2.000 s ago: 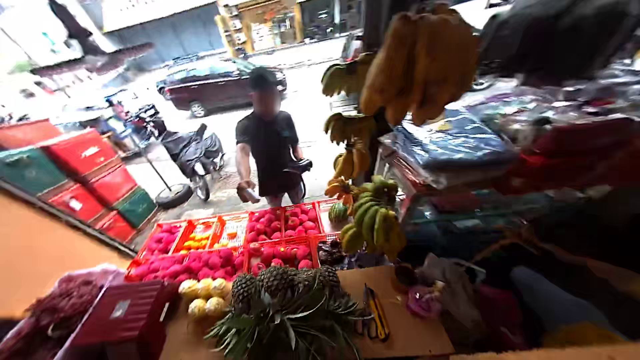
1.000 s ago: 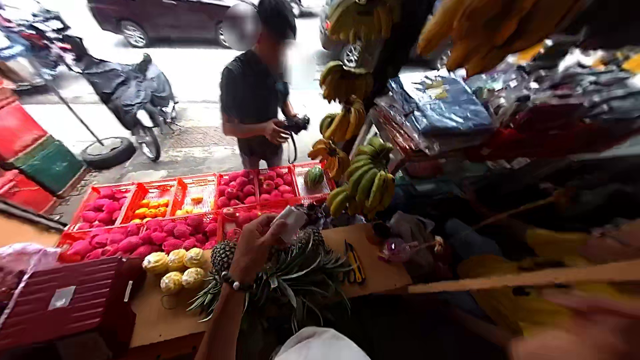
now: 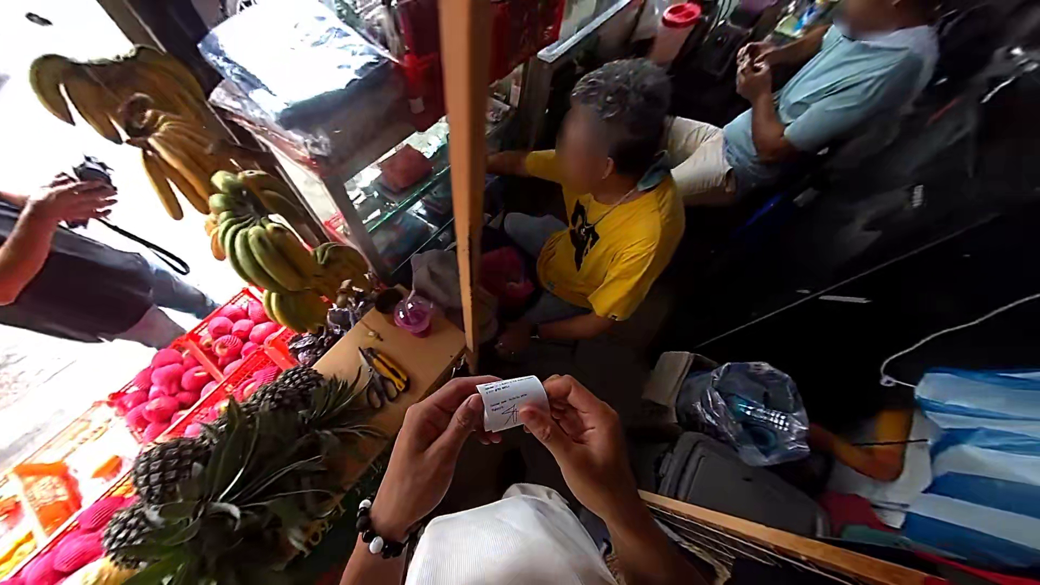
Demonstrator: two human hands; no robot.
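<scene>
A small white paper slip (image 3: 513,403), curled and bearing print and a handwritten mark, is held between my two hands. My left hand (image 3: 439,443), with a beaded bracelet at the wrist, pinches its left edge. At the slip's right edge, my right hand (image 3: 581,435) grips it between thumb and fingers. Left of my hands, scissors (image 3: 376,388) and a yellow-handled cutting tool (image 3: 384,371) lie on the wooden counter (image 3: 345,357). Pineapples (image 3: 171,467) with long leaves are at the lower left.
Banana bunches (image 3: 260,244) hang above red crates (image 3: 280,349) of netted fruit. A wooden post (image 3: 465,162) stands ahead. One person in a yellow shirt (image 3: 609,244) sits beyond it, another in light blue (image 3: 845,89) behind. Someone at the left holds a camera (image 3: 92,180). A plastic bag (image 3: 751,410) lies right.
The view has swung strongly to the right. One second ago one hand held a white item over the pineapples; now both my hands hold the paper slip in front of me.
</scene>
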